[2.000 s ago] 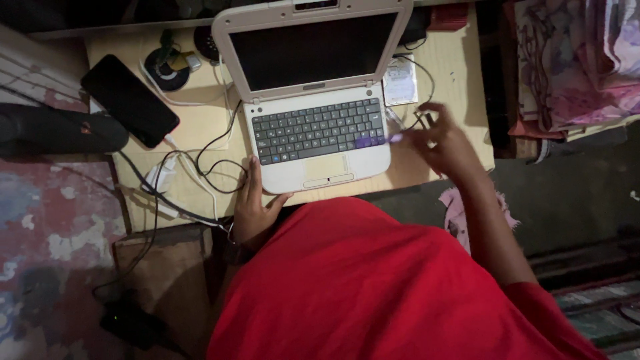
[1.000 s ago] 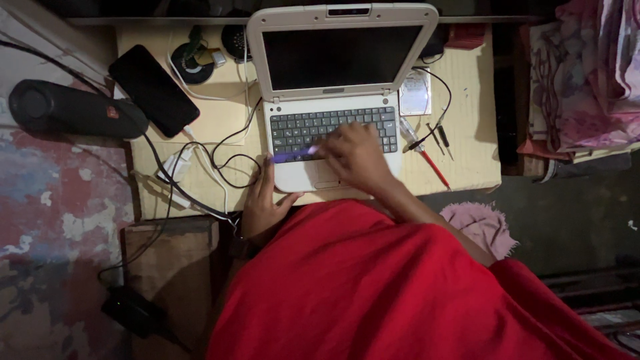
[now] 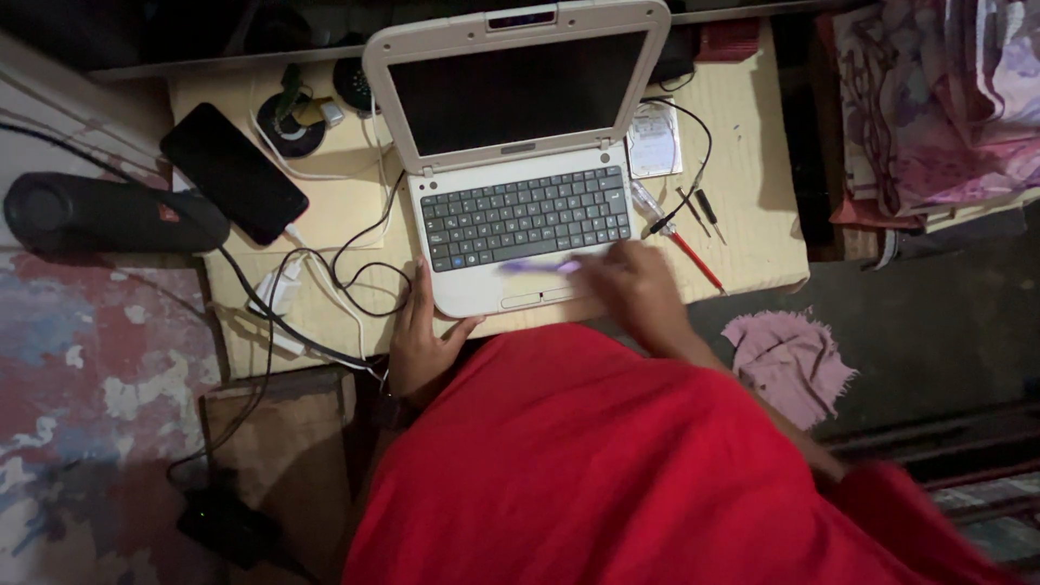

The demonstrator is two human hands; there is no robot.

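A small white laptop (image 3: 463, 291) stands open on the wooden table, its screen dark. My right hand (image 3: 638, 292) is blurred over the right side of the palm rest, its fingers closed on a slim purple tool (image 3: 536, 266), perhaps a brush; its far end lies over the area between keyboard and touchpad. Whether the tool touches the laptop cannot be told. My left hand (image 3: 424, 341) rests against the laptop's front left corner, thumb and fingers apart. Right of the laptop lie a red screwdriver (image 3: 696, 262), a small black-handled screwdriver (image 3: 708, 210) and a hard drive (image 3: 654, 145).
A smartphone (image 3: 236, 173), a black cylindrical speaker (image 3: 114, 215) and a white plug (image 3: 280, 286) with tangled cables are at the left. A black power adapter (image 3: 227, 524) sits lower left. A pink cloth (image 3: 786, 364) lies beyond the table's front edge; folded fabric (image 3: 918, 122) is at the right.
My right hand, off the laptop's right edge two seconds ago, moved left over the keyboard, then back right and down to the palm rest. My left hand stays at the laptop's front left corner.
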